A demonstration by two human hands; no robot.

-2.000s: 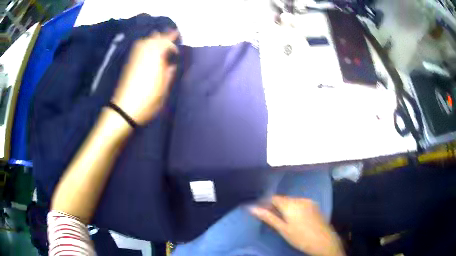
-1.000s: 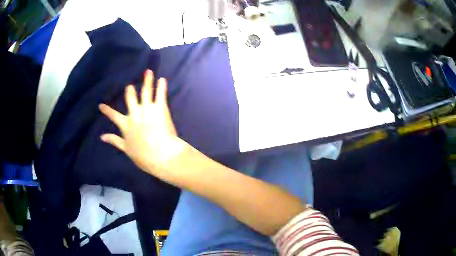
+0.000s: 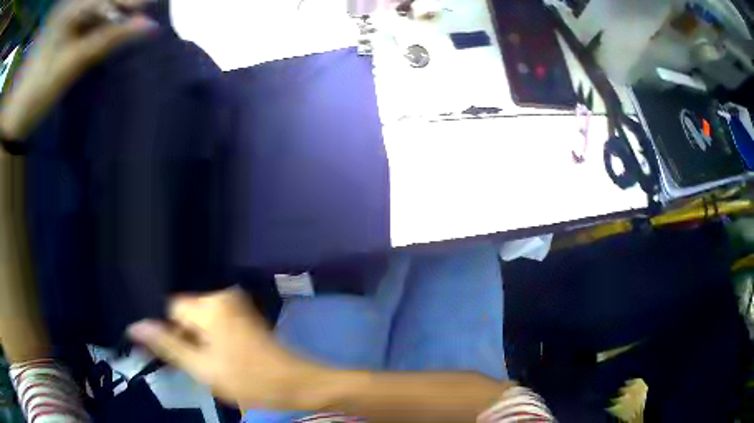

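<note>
The navy garment piece [image 3: 310,157] lies over the left of the white table and hangs past its front edge, with a darker layer at left. A small white label [image 3: 294,284] shows at its lower edge. My left hand [image 3: 74,58], blurred, is at the upper left with its fingers bent at the cloth's far end. My right hand [image 3: 211,335], blurred, is at the cloth's lower edge, thumb and fingers pinching it. The presser foot area [image 3: 365,37] touches the cloth's top right corner.
A smartphone [image 3: 533,62], a dark scrap [image 3: 470,39] and a round disc [image 3: 417,56] lie on the table [image 3: 488,178]. Pink-handled snips [image 3: 582,136] and black-handled shears [image 3: 624,157] lie right of them. A black notebook or box stack [image 3: 690,136] is far right.
My right hand has moved down from lying flat on the cloth to its lower edge. My left hand has come in at upper left. The dark layer has shifted and the label shows again.
</note>
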